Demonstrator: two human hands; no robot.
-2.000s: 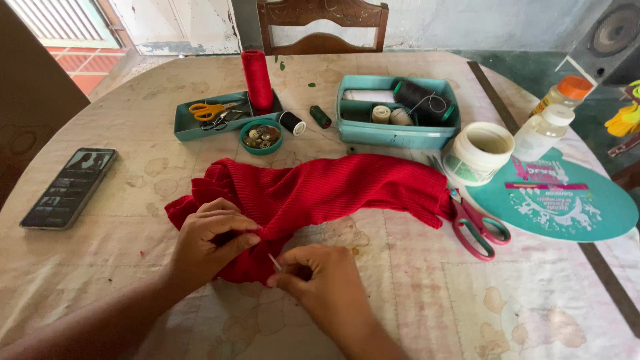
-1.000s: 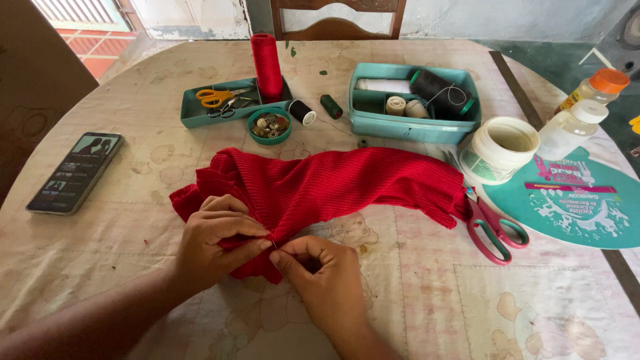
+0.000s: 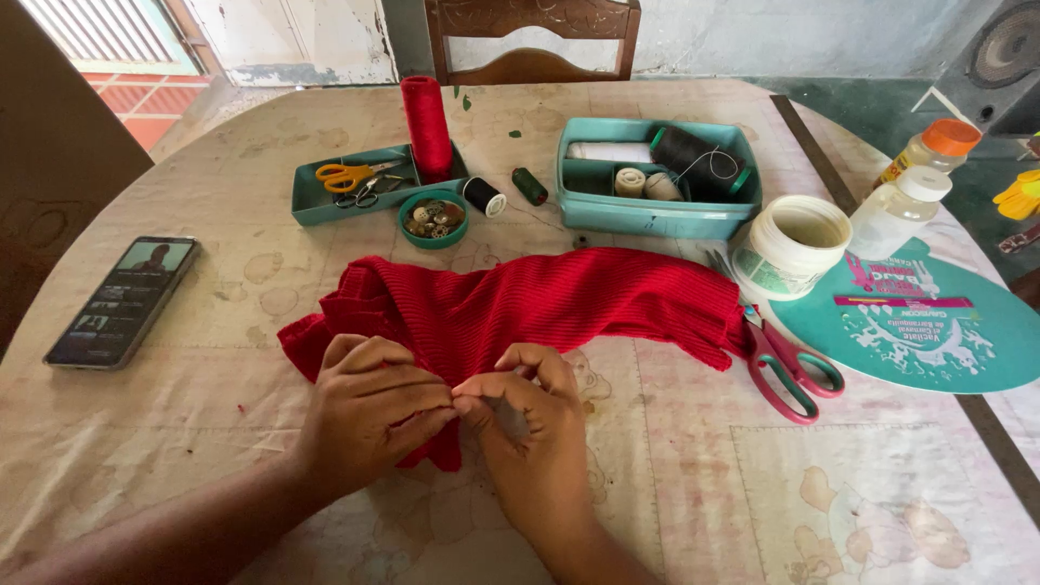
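A red ribbed knit cloth lies bunched across the table's middle. My left hand pinches the near left part of this cloth. Its fingertips meet those of my right hand, whose thumb and index finger are pinched together at the cloth; whatever small thing sits between them is hidden. Red-handled scissors rest at the cloth's right end, their blades partly covered. Behind the cloth stand a cone of red thread, a bowl of buttons, a black thread spool and a dark green spool.
A teal tray holds orange-handled scissors. The teal box contains several spools. At right are a white jar, two bottles, one a clear bottle, and a teal placemat. A phone lies at left.
My right hand has come up against my left fingertips. The needle-like thing seen at my right fingers two seconds ago no longer shows.
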